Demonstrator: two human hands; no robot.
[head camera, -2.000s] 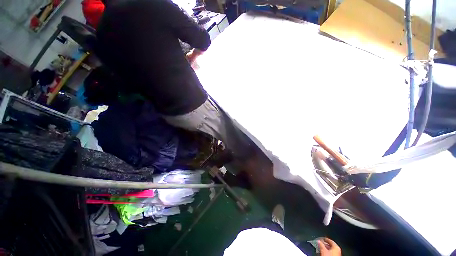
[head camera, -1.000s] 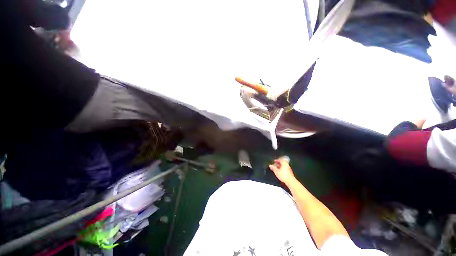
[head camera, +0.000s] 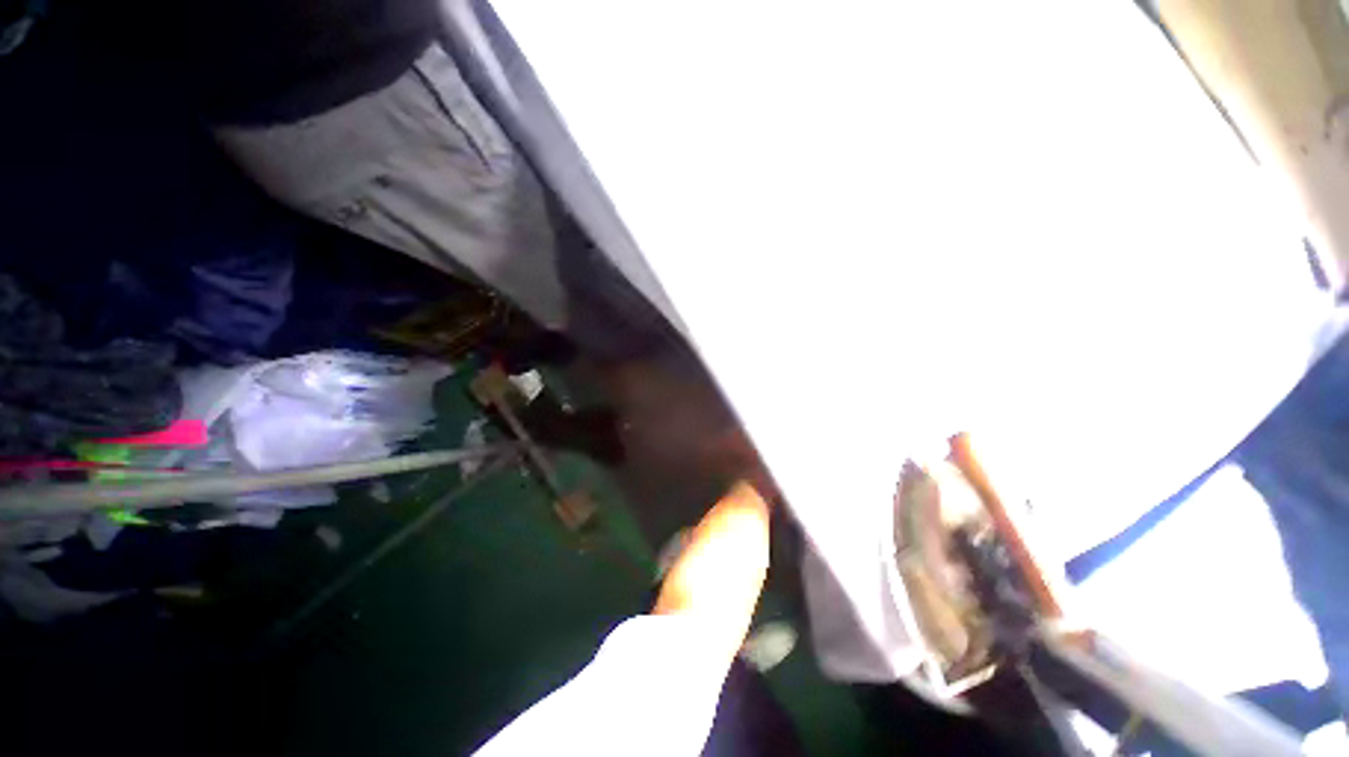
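Observation:
The white table cover (head camera: 917, 252) is glaring and hangs over the near edge of the pressing table. A silver iron with a brown-orange handle (head camera: 1006, 525) stands at the lower right by the table edge. My bare skin (head camera: 725, 547) shows beyond a white sleeve and reaches from the bottom to the table edge. It appears to be my left hand or wrist, blurred, and its fingers cannot be made out. My right hand is not in view.
A person in grey trousers (head camera: 400, 185) stands at the table's left side. A pale pole (head camera: 266, 478) crosses the left. Papers or plastic (head camera: 303, 422) lie near the green floor (head camera: 429, 577). Dark cloth lies at the far left. A brown board (head camera: 1280, 111) is at the upper right.
The view has swung and come closer to the table edge. My right hand, low in front of my shirt before, is out of view. An arm now reaches to the table edge.

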